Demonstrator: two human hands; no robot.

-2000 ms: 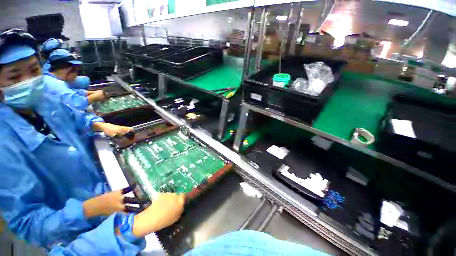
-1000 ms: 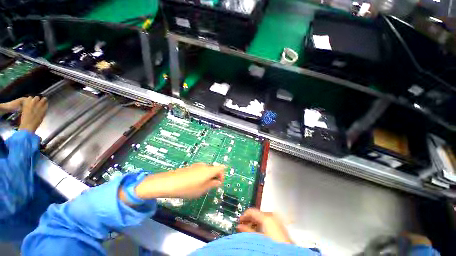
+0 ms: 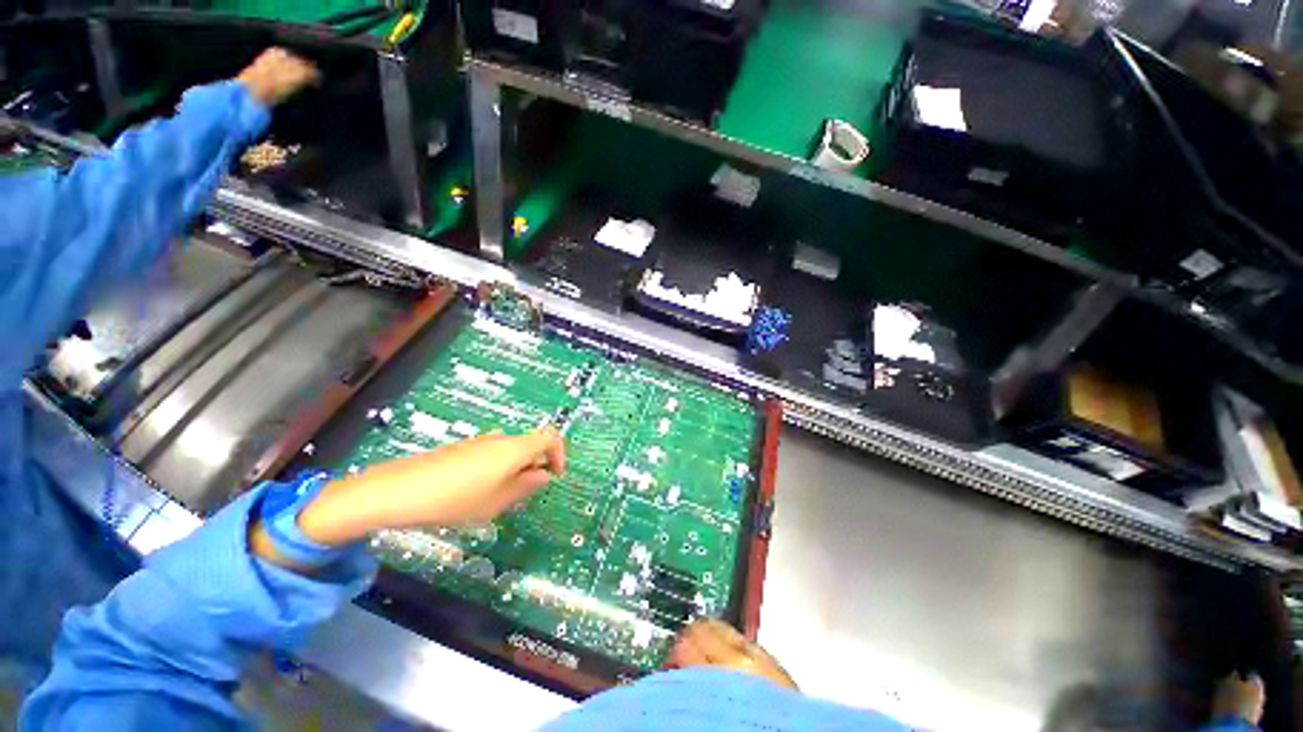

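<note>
A large green circuit board (image 3: 686, 415) lies in a dark carrier with reddish-brown side rails (image 3: 762, 522) on the metal-topped line. White, black and small blue parts stand on it. My left hand (image 3: 503, 475), with a blue strap at the wrist, is over the middle of the board, its fingertips drawn together. Whether they pinch a small part is too blurred to tell. My right hand (image 3: 726, 652) is at the board's near right corner, beside dark slotted parts. Its fingers are curled and partly hidden by the sleeve, so its grip cannot be told.
Black trays on the lower shelf hold white pieces (image 3: 703, 296), blue pieces (image 3: 769, 329) and white paper (image 3: 897, 330). A tape roll (image 3: 840, 145) sits above. Another person's hand (image 3: 277, 75) reaches toward the shelf at upper left. A further hand (image 3: 1240, 698) shows at lower right.
My view has turned from the neighbouring worker to the board. Since the last earlier frame, my left hand has moved left over the board. The neighbour's arm has risen toward the shelf.
</note>
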